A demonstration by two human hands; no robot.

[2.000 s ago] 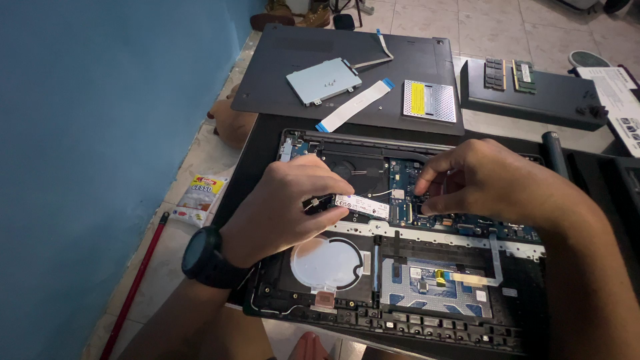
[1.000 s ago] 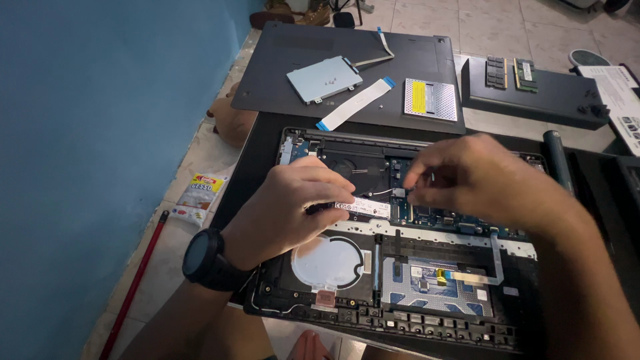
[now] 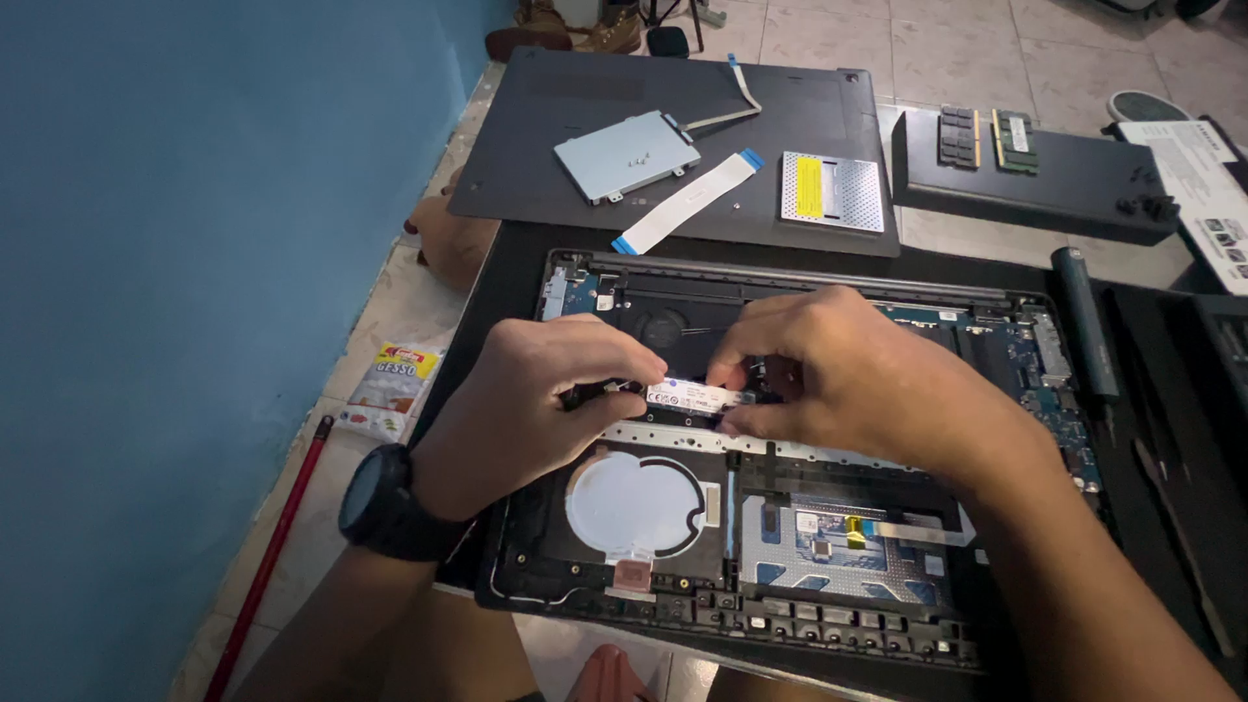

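An opened laptop chassis (image 3: 877,478) lies in front of me, its circuit boards and the back of its touchpad (image 3: 838,551) exposed. Over its middle is an M.2 solid-state drive (image 3: 694,396) with a white label. My left hand (image 3: 556,400) pinches the drive's left end between thumb and fingers; a dark watch is on that wrist. At the drive's right end, my right hand (image 3: 819,380) has its thumb and index finger on either side. The fingers hide part of that end and the board beneath.
Behind the chassis, a dark bottom cover (image 3: 809,107) holds a metal drive caddy (image 3: 629,156), a flat ribbon cable (image 3: 687,203) and a perforated metal shield (image 3: 832,191). Memory modules (image 3: 959,137) rest on a black box (image 3: 1063,185). A screwdriver (image 3: 1084,322) and tweezers (image 3: 1185,546) lie at right.
My right hand has moved left, from the board beside the drive to the drive's right end. My left hand stays at the left end.
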